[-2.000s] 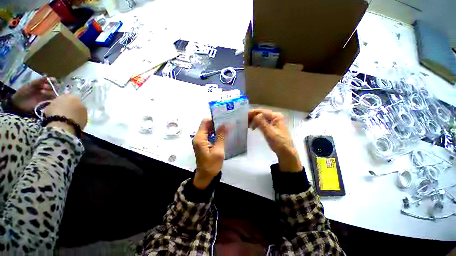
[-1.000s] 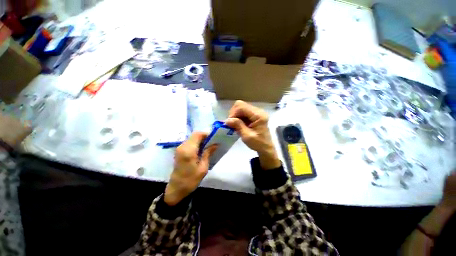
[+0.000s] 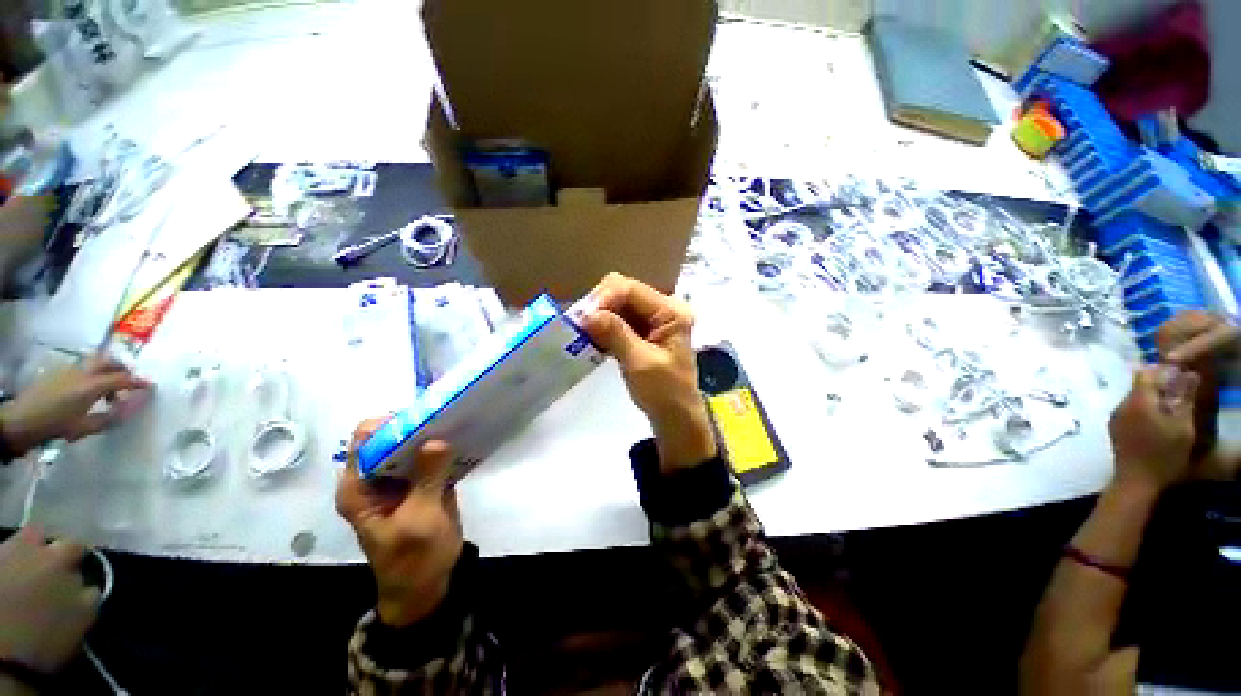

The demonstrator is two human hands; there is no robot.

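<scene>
A slim white retail box with blue sides [image 3: 476, 388] is held tilted above the table, its upper end to the right. My left hand [image 3: 406, 517] grips its lower left end, thumb on the white face. My right hand [image 3: 651, 356] pinches the upper right end at the tab. More retail boxes [image 3: 388, 326] lie on the table behind the held box, partly hidden by it. An open brown shipping carton [image 3: 572, 248] stands behind my hands, with a blue-white box [image 3: 509, 177] inside.
A dark device with a yellow panel [image 3: 743, 432] lies right of my right wrist. Coiled cables [image 3: 939, 245] spread at the right. Two coils in clear trays [image 3: 276, 449] lie left. A white coil [image 3: 427, 241] lies on the black mat. Neighbours' hands [image 3: 1157, 422] show at both sides.
The view has shifted right. The held box has turned to show its long white face and blue side. My left hand has moved to its lower end; my right hand stays at the tab end.
</scene>
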